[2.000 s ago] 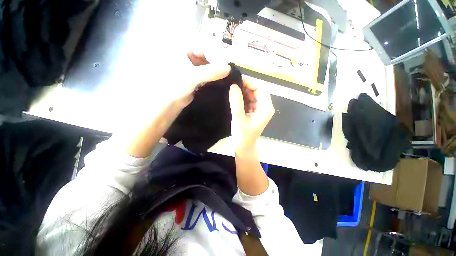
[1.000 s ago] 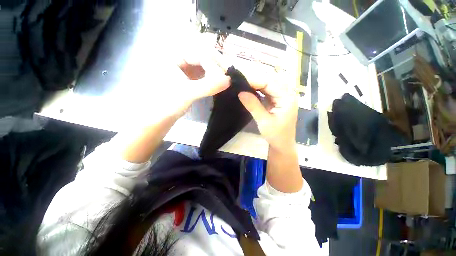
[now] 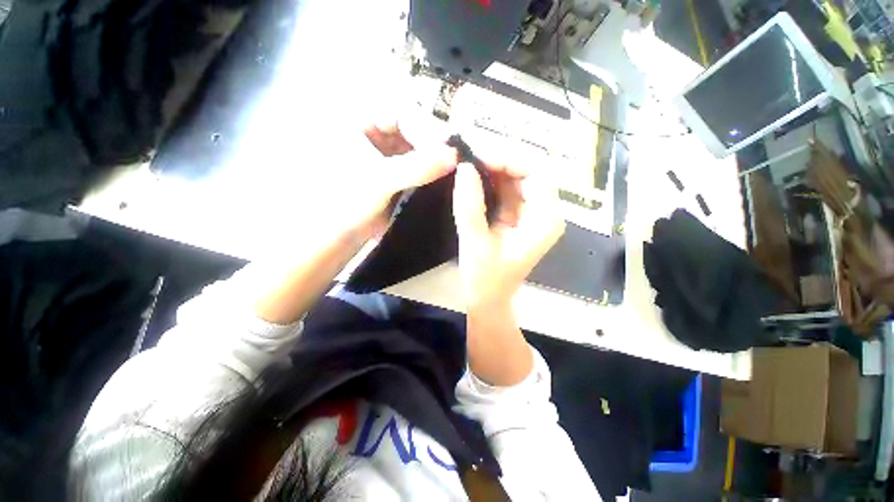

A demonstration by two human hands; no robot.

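Note:
A black cut piece point(image 3: 420, 235) hangs between my two hands over the front part of the white machine table. Its narrow folded tip point(image 3: 458, 147) is pinched between my fingertips, just in front of the sewing machine head point(image 3: 461, 34). My left hand point(image 3: 407, 167) holds the tip from the left, overexposed and pale. My right hand point(image 3: 500, 230) holds the piece from the right, thumb pointing up along it. The tip is in the air or close to the table; I cannot tell which. The needle is not clear.
The yellow-edged template point(image 3: 596, 147) lies right of the machine head. A pile of black pieces point(image 3: 706, 279) and small black strips point(image 3: 703, 204) lie on the right. A screen point(image 3: 755, 88) stands upper right. Dark cloth point(image 3: 98, 78) lies left. A blue bin point(image 3: 694, 422) and a cardboard box point(image 3: 784, 400) are below right.
My right hand has moved left, closer to my left hand, since a second ago. The piece's lower end has swung left and spreads wider. The camera view has shifted slightly.

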